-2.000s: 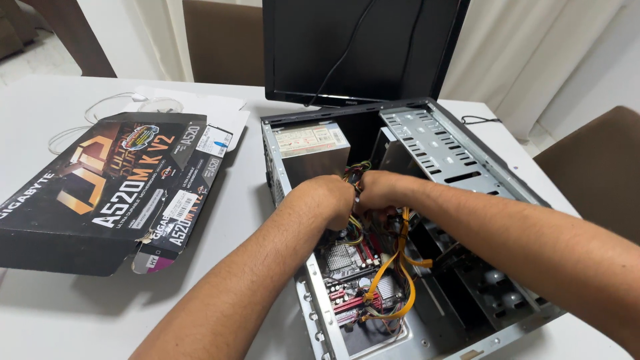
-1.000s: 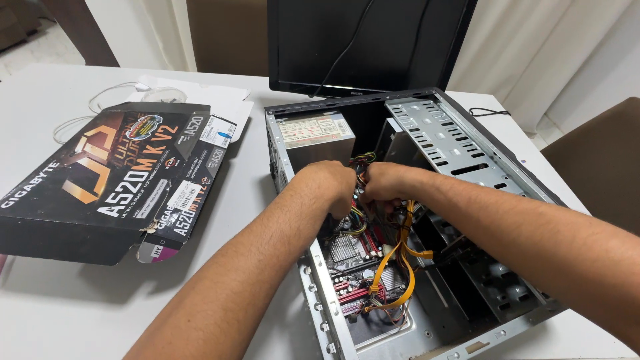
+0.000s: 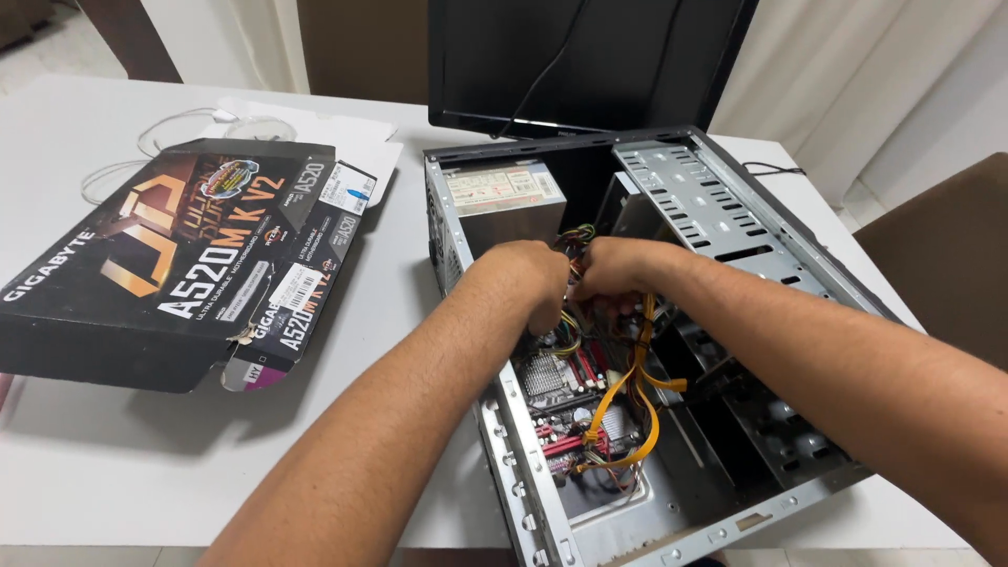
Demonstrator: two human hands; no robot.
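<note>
An opened computer case [image 3: 543, 465] lies on its side, its inside facing up. My left hand [image 3: 529, 276] reaches in just below the power supply [image 3: 504, 189], fingers curled down and mostly hidden. Close beside it on the right, my right hand [image 3: 618, 272] is at the bundle of multicoloured power cables [image 3: 577, 236], its fingertips among the wires. Whether either hand grips a cable cannot be made out. Below them shows the motherboard [image 3: 551, 374] with red slots, and orange SATA cables [image 3: 652, 425] loop over it.
A Gigabyte motherboard box [image 3: 150, 236] with a torn corner lies at the left on the white table [image 3: 94, 488]. Behind it is a pale coiled cable [image 3: 118, 169]. A monitor [image 3: 583, 63] stands behind the case. The metal drive-bay frame [image 3: 709, 213] runs along the case's right side.
</note>
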